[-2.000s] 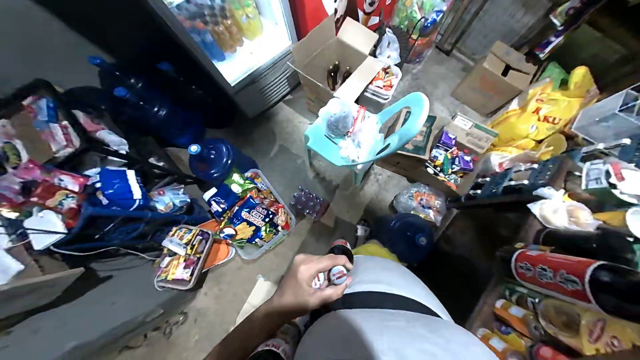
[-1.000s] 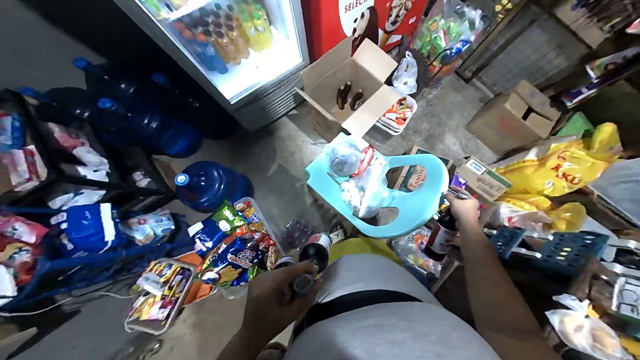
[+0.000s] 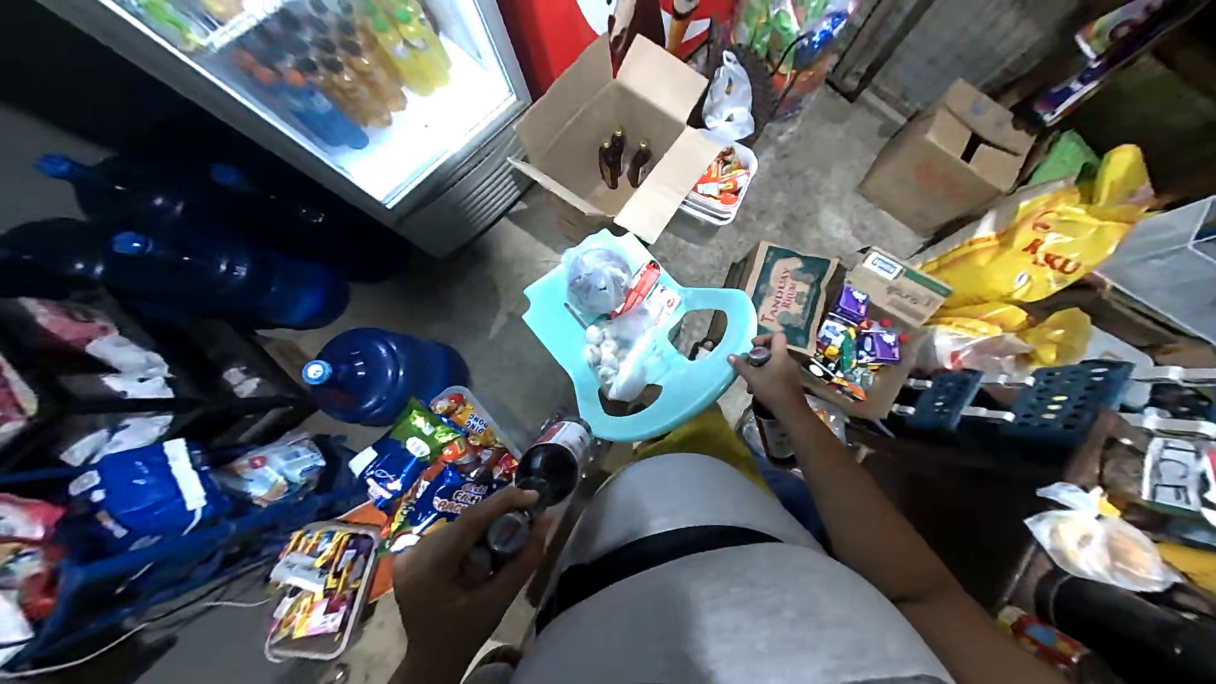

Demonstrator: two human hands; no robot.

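My left hand (image 3: 470, 570) grips a dark bottle (image 3: 553, 464) with a label by its neck, at the lower middle; another dark cap shows between the fingers. My right hand (image 3: 774, 380) holds a second dark bottle (image 3: 771, 435) by its capped neck, right beside the backrest of a light-blue plastic chair (image 3: 708, 380). The forearm and wrist partly hide that bottle. Clear plastic bags (image 3: 600, 280) lie on the chair seat, one with small white round items (image 3: 603, 353) in it.
An open cardboard box (image 3: 579, 123) with several brown bottles stands beyond the chair, by a lit drinks cooler (image 3: 456, 142). Snack packs (image 3: 446, 494) and a blue water jug (image 3: 389, 375) are at left. A rum carton (image 3: 790, 296) and plastic crates (image 3: 1064, 404) are at right.
My right hand, not in view two seconds ago, came in at the right holding a bottle and is now by the chair's backrest. My left hand still holds its bottle. The view has shifted.
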